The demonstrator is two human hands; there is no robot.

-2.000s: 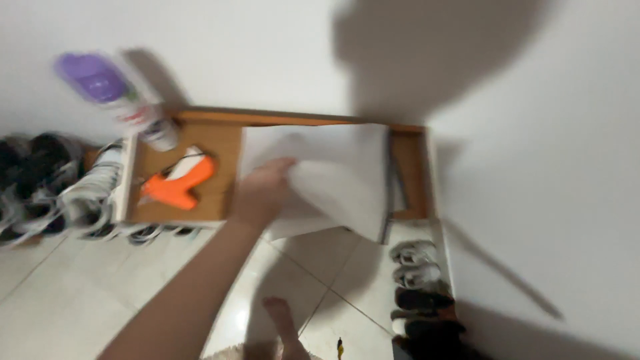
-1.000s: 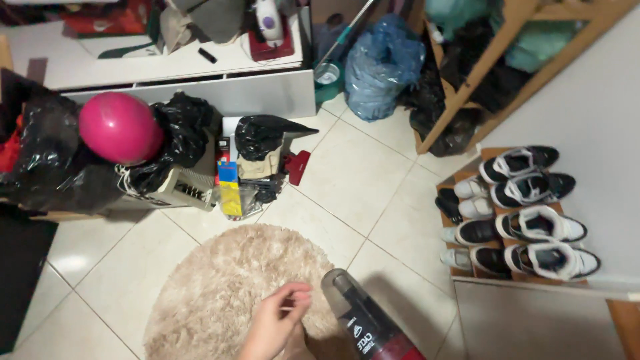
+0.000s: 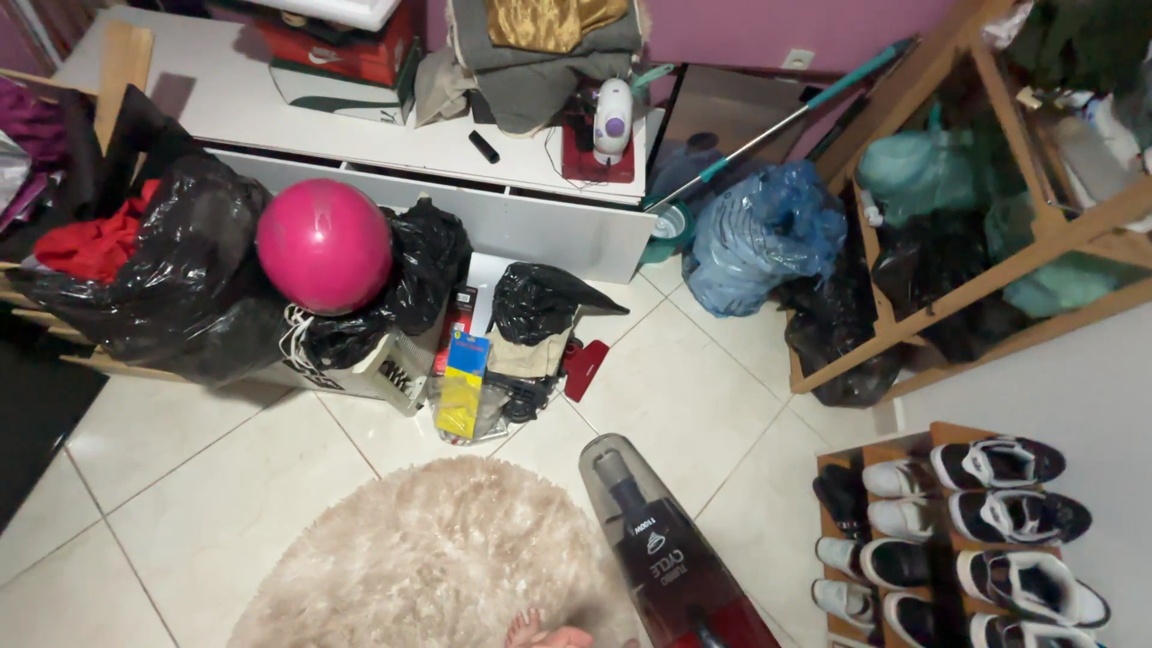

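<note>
Neither of my hands can be made out. At the bottom edge, bare toes (image 3: 525, 625) rest on the round beige shaggy rug (image 3: 423, 549), with a cut-off patch of skin beside them that I cannot identify. A dark and red upright vacuum cleaner (image 3: 666, 558) with a clear grey dust cup stands at the rug's right edge; its lower part is cut off by the frame and what holds it, if anything, is hidden. A red vacuum nozzle (image 3: 586, 370) lies on the tiles beside a black plastic bag (image 3: 535, 301) and a blue and yellow package (image 3: 462, 385).
A pink ball (image 3: 324, 247) sits among black bags at the left. Behind is a low white cabinet (image 3: 531, 166) with shoe boxes and a white sewing machine (image 3: 613, 121). A blue bag (image 3: 760, 238), a mop handle (image 3: 765, 130), a wooden shelf frame (image 3: 981, 270) and a shoe rack (image 3: 945, 432) line the right.
The hand seen beside the vacuum cleaner one second ago is no longer plainly visible. Earlier, a hand was at white sheets over a wooden tray; the view has since swung to the room.
</note>
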